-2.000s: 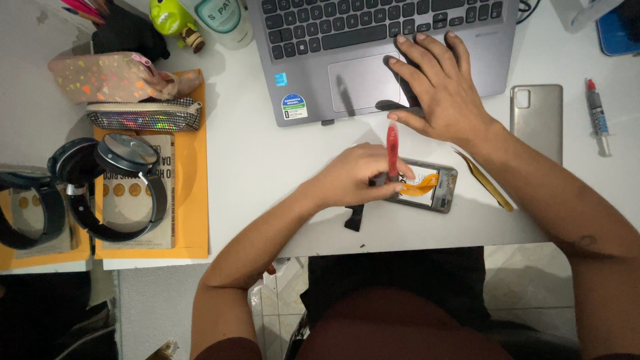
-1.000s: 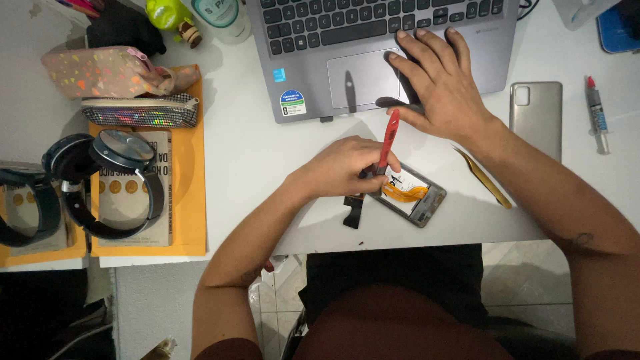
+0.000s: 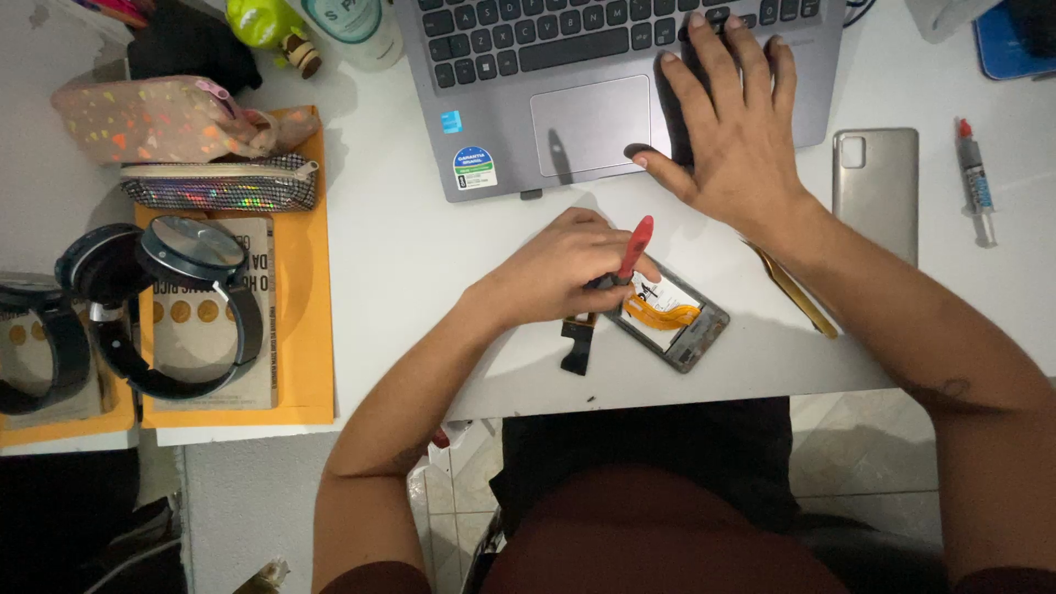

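My left hand (image 3: 577, 266) holds a red-handled tool (image 3: 637, 246) upright over an opened smartphone (image 3: 695, 345), whose upper part the hand covers. An orange flex cable (image 3: 660, 313) crosses the phone's white battery. A black flex part (image 3: 577, 342) lies on the table just left of the phone. My right hand (image 3: 730, 124) rests with spread fingers on the laptop (image 3: 495, 115), fingertips at the keyboard's lower keys and thumb by the touchpad. Golden tweezers (image 3: 796, 293) lie partly beneath my right forearm. The tool's tip is hidden.
A grey phone back cover (image 3: 879, 198) and a syringe (image 3: 976, 186) lie on the white table (image 3: 396, 272) at right. Headphones (image 3: 247, 330) rest on a book (image 3: 198, 346) and yellow envelope (image 3: 305, 330) at left, below two pouches (image 3: 148, 124). A bottle (image 3: 355, 29) stands behind.
The phone has turned from nearly level to a slant, its lower end swinging toward the table's front edge. My left hand still holds the red tool; my right hand stays on the laptop.
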